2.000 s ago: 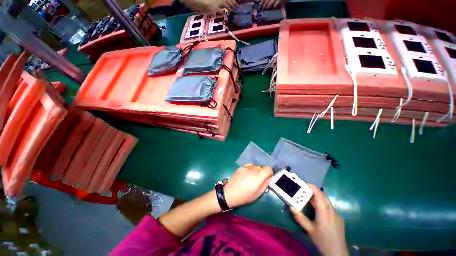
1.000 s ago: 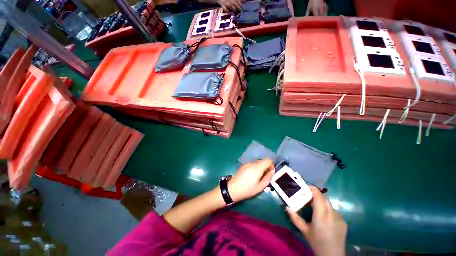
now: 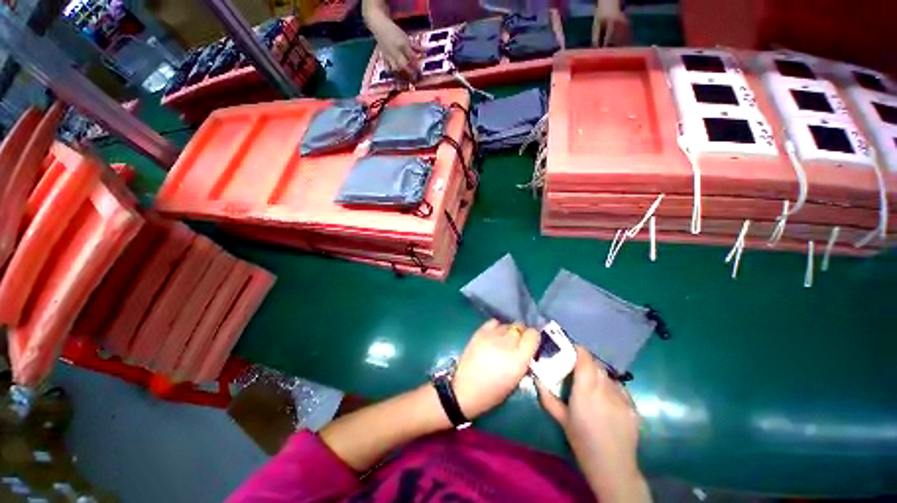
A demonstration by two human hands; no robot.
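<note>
A white handheld device [image 3: 554,362] with a dark screen is between my two hands above the green bench. My right hand [image 3: 594,413] grips its lower right end. My left hand [image 3: 495,365] is closed on a grey drawstring pouch [image 3: 500,290] at the pouch's mouth. The device's upper left part is hidden at the pouch and my left fingers. Another flat grey pouch [image 3: 595,319] lies on the bench just beyond, its black cord ends to the right.
A salmon tray stack [image 3: 325,224] holds three filled pouches. A right tray stack [image 3: 629,201] holds white devices with hanging straps. Empty trays [image 3: 187,295] lean at left. Flat pouches [image 3: 511,110] lie between stacks. Another person's hand [image 3: 395,49] is over the far tray.
The device has moved up and left towards my left hand and shows less of itself. My right hand moved left with it. The pouch corner has lifted. The other person's hand reached over the far tray.
</note>
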